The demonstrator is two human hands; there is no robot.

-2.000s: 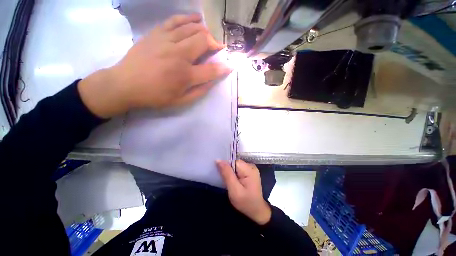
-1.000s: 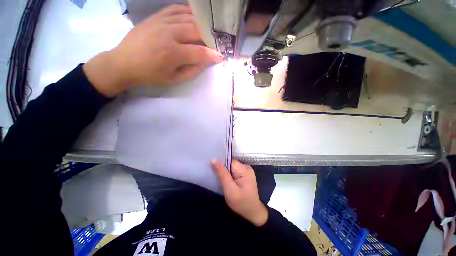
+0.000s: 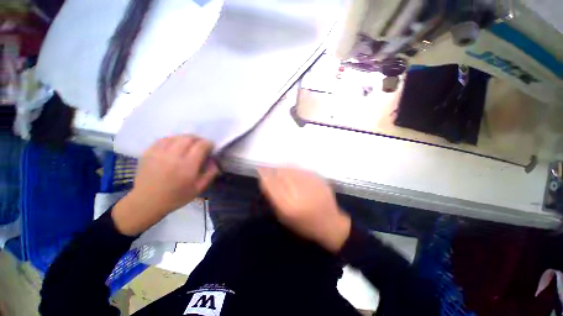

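The pale white-lilac fabric panel lies slanted on the machine table, left of the lit needle area. Its dark seam edge runs diagonally from near the needle area down to my left hand. My left hand grips the panel's near corner at the table's front edge. My right hand is beside it at the table edge, blurred, apart from the panel; whether it holds anything cannot be told. The sewing machine stands at the upper right. The presser foot and needle are blurred by glare.
A dark fabric square lies right of the needle area. Dark striped pieces lie at the upper left. Below the table are blue crates, pale panels and maroon cloth. Blue cloth shows at the left.
The view has shifted and turned. The panel has moved left, away from the needle area, and now slants. My left hand has come down from the needle to the panel's near corner. My right hand has let go.
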